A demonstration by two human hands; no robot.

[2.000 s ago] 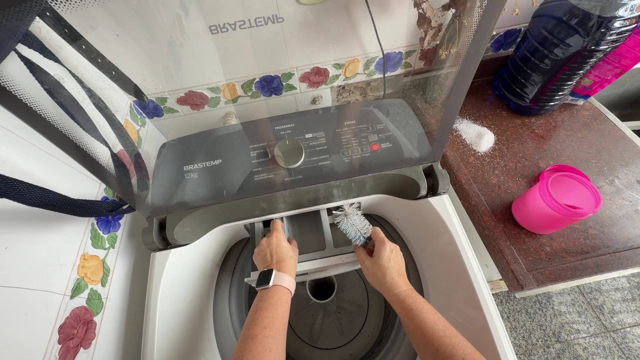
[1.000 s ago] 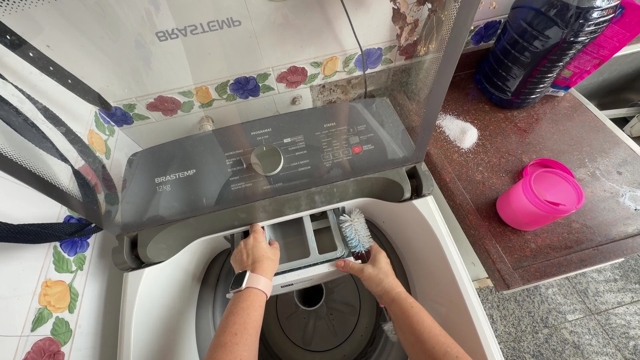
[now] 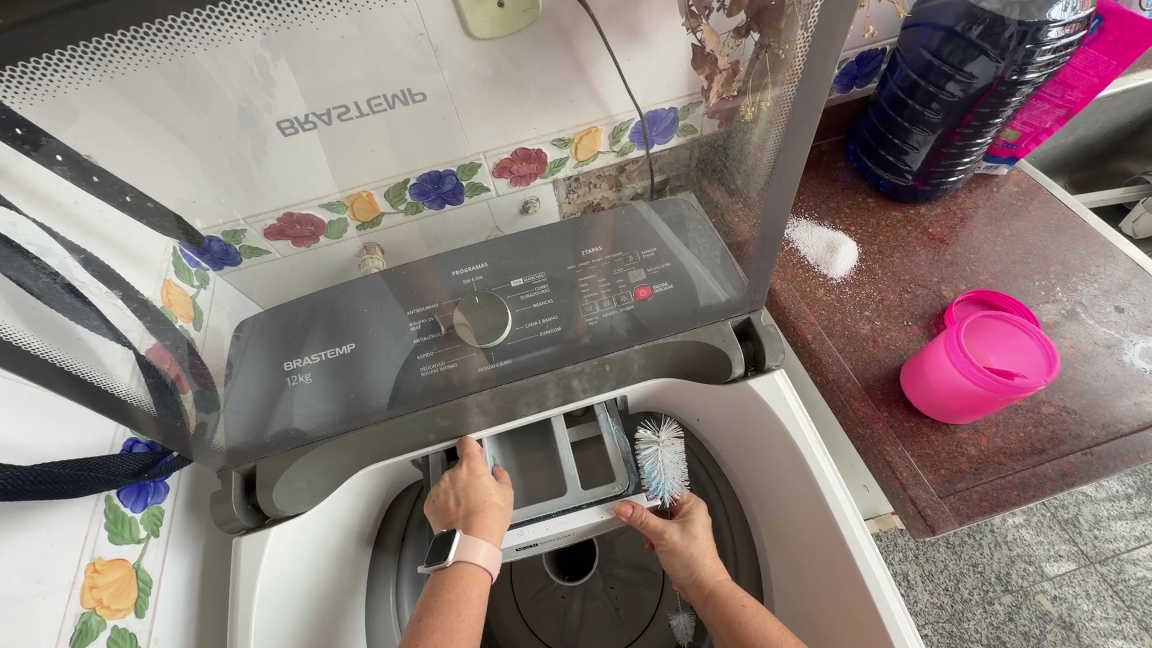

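A top-loading washing machine (image 3: 855, 504) stands with its see-through lid raised. Its grey dispenser drawer (image 3: 562, 450) juts out over the drum (image 3: 576, 603). My left hand (image 3: 470, 495) rests at the drawer's left side, fingertips at the back rim; its exact hold is hidden. In my right hand (image 3: 675, 535) is a white-bristled bottle brush (image 3: 661, 459), head up beside the drawer's right side, with a smaller tuft hanging below the hand. The right thumb touches the drawer's white front edge.
The control panel (image 3: 486, 315) lies behind the drawer. On the reddish stone counter (image 3: 864, 360) at right are a pile of white powder (image 3: 826, 248), a pink lidded container (image 3: 979, 367), a large dark bottle (image 3: 963, 99) and a pink packet (image 3: 1071, 81). A dark strap (image 3: 81, 475) hangs at left.
The brush head was over the drawer's right part two seconds ago and is now upright beside its right side. My right thumb has come onto the drawer's front edge. The view has shifted.
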